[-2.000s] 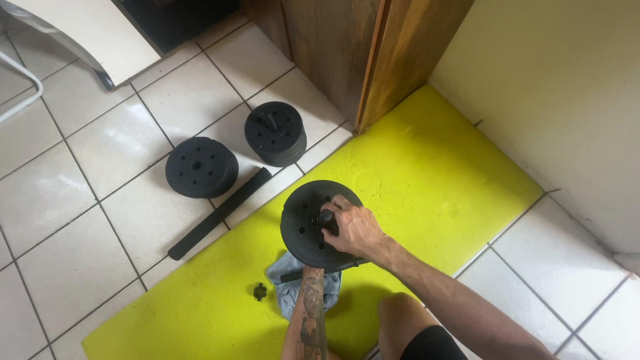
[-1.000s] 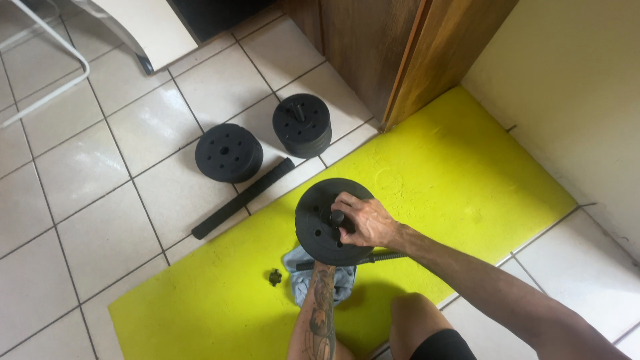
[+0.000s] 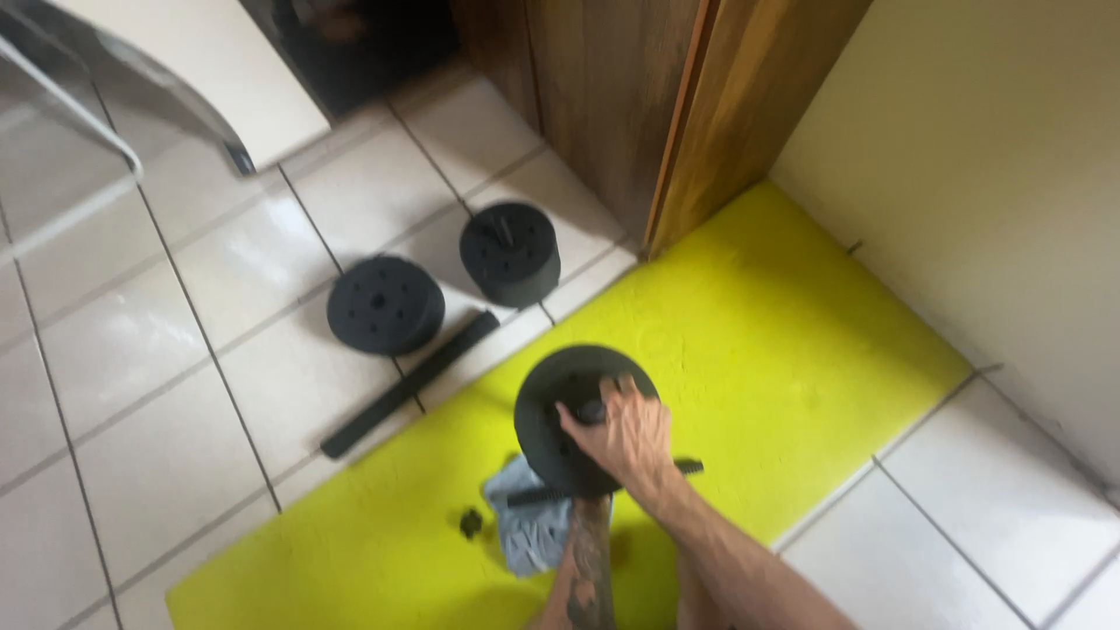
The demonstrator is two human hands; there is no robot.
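A black round weight plate [image 3: 551, 437] is tilted toward me above the yellow mat. My right hand [image 3: 632, 429] is over its face, thumb and fingers spread around a dark knob-like piece [image 3: 593, 411] at the centre, not closed on it. My left hand [image 3: 592, 505] is mostly hidden below the plate's lower edge, so its hold cannot be seen; the tattooed forearm shows. Dark threaded rod [image 3: 535, 498] shows at the lower left over a crumpled blue-grey cloth [image 3: 532, 538], and more thread shows right of my right wrist. A black star-shaped collar nut [image 3: 471, 522] lies on the mat.
Two stacks of black plates, one left [image 3: 378, 306] and one right [image 3: 516, 254] with a metal piece on top, stand on white tiles. A long black bar or tube [image 3: 411, 385] lies beside the yellow mat [image 3: 744, 341]. Wooden furniture [image 3: 604, 105] and a wall [image 3: 980, 175] border the mat.
My right thumb and fingers, closed around the central piece earlier, are now spread apart around it. The plate remains above the mat, with my left hand still beneath it.
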